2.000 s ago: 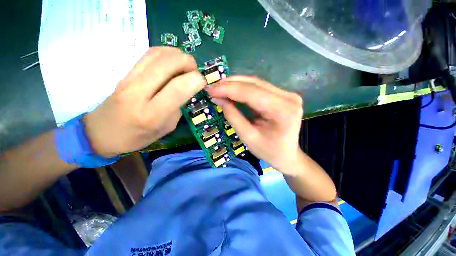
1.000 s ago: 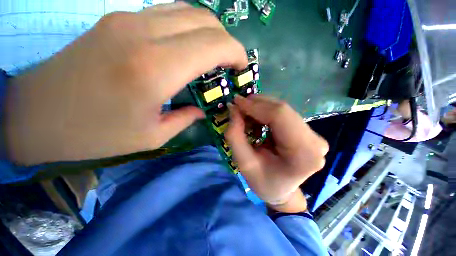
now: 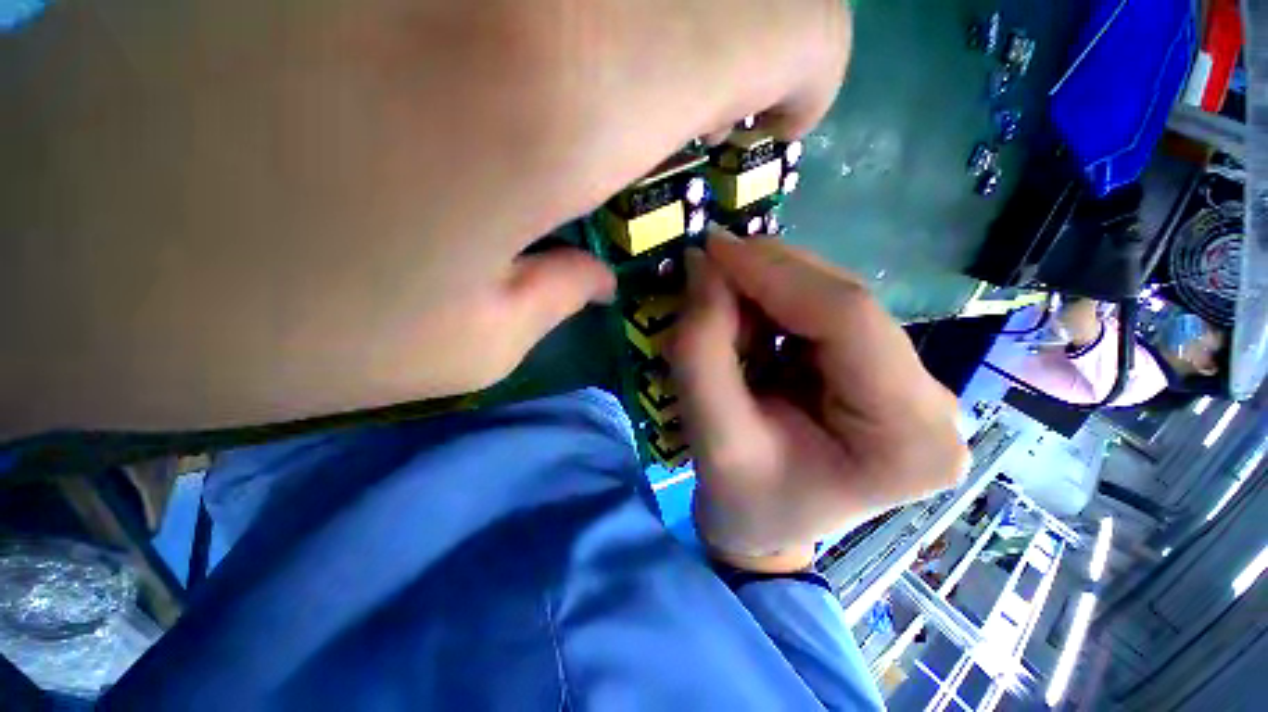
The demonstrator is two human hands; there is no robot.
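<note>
The circuit board panel is green with yellow-and-black transformers and small round capacitors facing up. It slopes away from the bench edge, partly covered by both hands. My left hand is very large in view, cut off by the left and top edges. Its thumb and fingers lie around the panel's left and far sides and hold it. My right hand is on the panel's right side, thumb and forefinger pinched together close to the capacitors. Whether a small part is between these fingertips cannot be seen.
Small loose components lie on the green mat beyond the panel. A blue parts bin and a fume fan stand at the right. Another person is at the far right. Clear crumpled plastic is at the lower left.
The view has tilted and moved closer. The left hand appears much larger, and the paper and small daughter boards have gone out of view. The right fingertips have moved up to the capacitors.
</note>
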